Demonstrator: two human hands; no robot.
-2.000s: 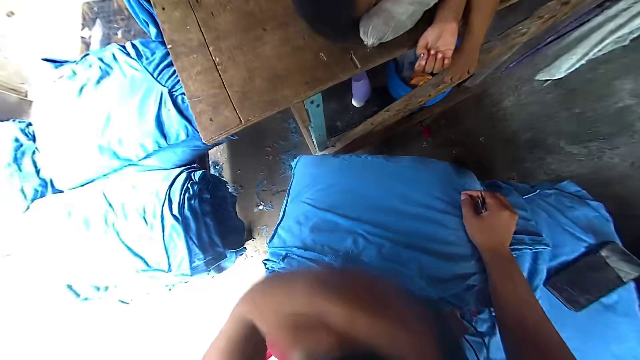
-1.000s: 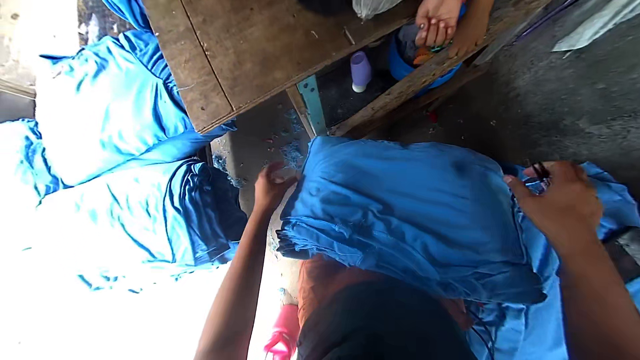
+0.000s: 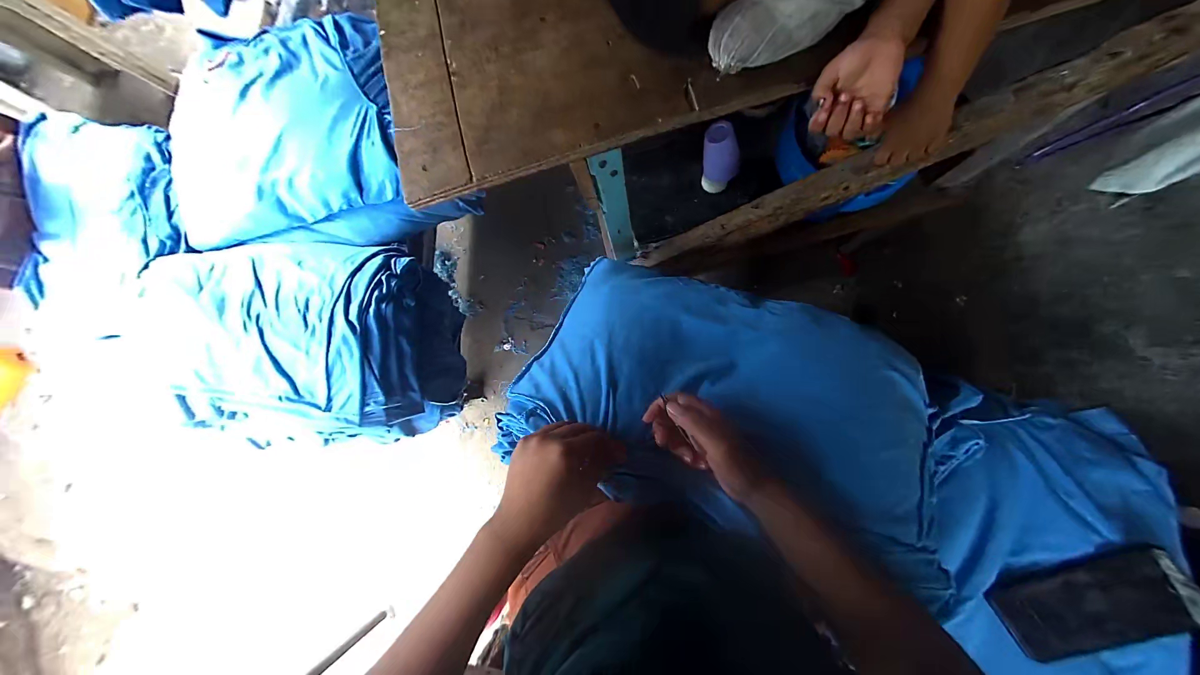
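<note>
A thick stack of blue cloth (image 3: 750, 366) lies across my lap. My left hand (image 3: 562, 464) rests at its near left edge, fingers curled on the cloth; part of the fingers is hidden. Over the near middle of the stack, my right hand (image 3: 698, 436) holds a small dark, thin metal tool, perhaps thread snips, between its fingers. More blue cloth (image 3: 1059, 478) spreads to the right of the stack, with a dark flat object (image 3: 1092, 600), possibly a phone or pouch, on it.
A wooden table (image 3: 534, 84) stands ahead, with a purple bottle (image 3: 720, 155) below it. Another person's hand (image 3: 858, 84) and foot are near a blue basin (image 3: 797, 145) and a wooden beam (image 3: 797, 202). Blue cloth piles (image 3: 281, 141) lie at left, beside bright ground.
My right hand has moved left from the stack's right end to its near middle. My left hand has come from the stack's left side onto its near edge.
</note>
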